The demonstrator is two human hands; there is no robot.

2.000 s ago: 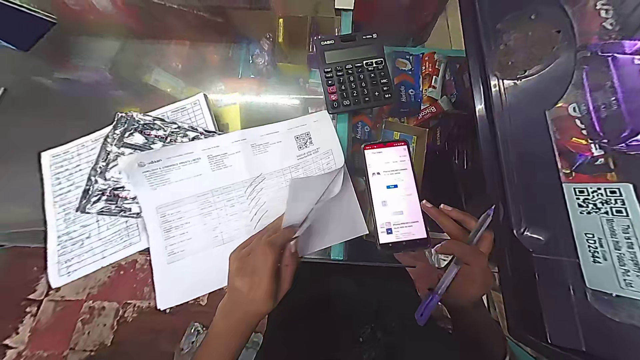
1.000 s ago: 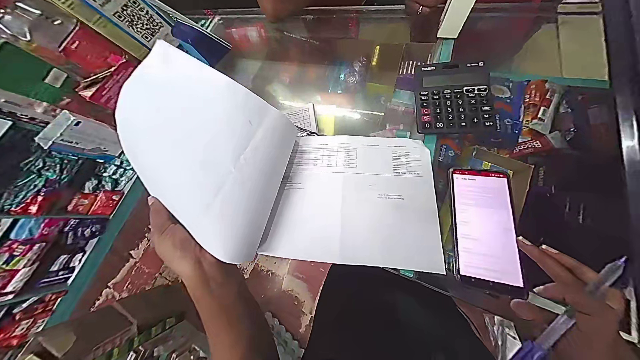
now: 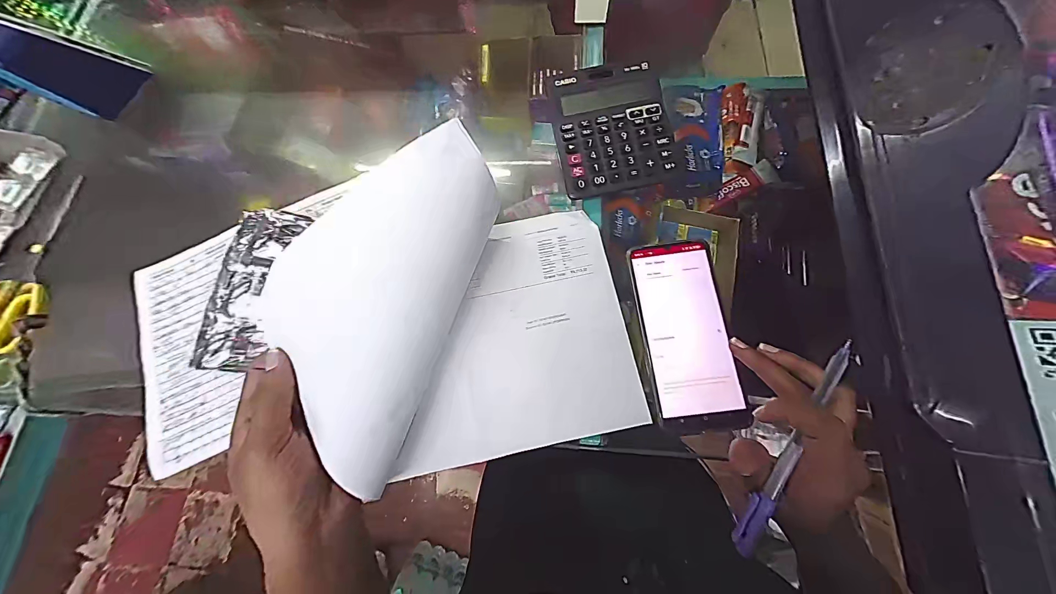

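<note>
My left hand (image 3: 285,462) holds a lifted, curled white paper sheet (image 3: 379,289) by its lower left edge. Beneath it lies a printed sheet (image 3: 544,371) on the glass counter. A handwritten sheet (image 3: 177,412) and a crumpled silvery packet (image 3: 239,289) show at its left, partly covered. My right hand (image 3: 804,437) has a pen with a purple cap (image 3: 788,462) between its fingers, and its fingertips are at the right edge of a lit smartphone (image 3: 689,338). The phone lies right of the printed sheet. A black Casio desk calculator (image 3: 615,132) lies above the papers.
Packaged biscuits (image 3: 738,181) show around the calculator, seemingly under the glass. A dark plastic case or machine (image 3: 924,247) borders the right side. At the upper left is a dark blue box (image 3: 70,66). Worn red and pale floor tiles (image 3: 148,520) show below the counter edge.
Two seconds ago my left hand was at the top sheet's lower right corner; that sheet is now turned up leftward, baring the one beneath. The phone's screen content has changed. The view swung left and back.
</note>
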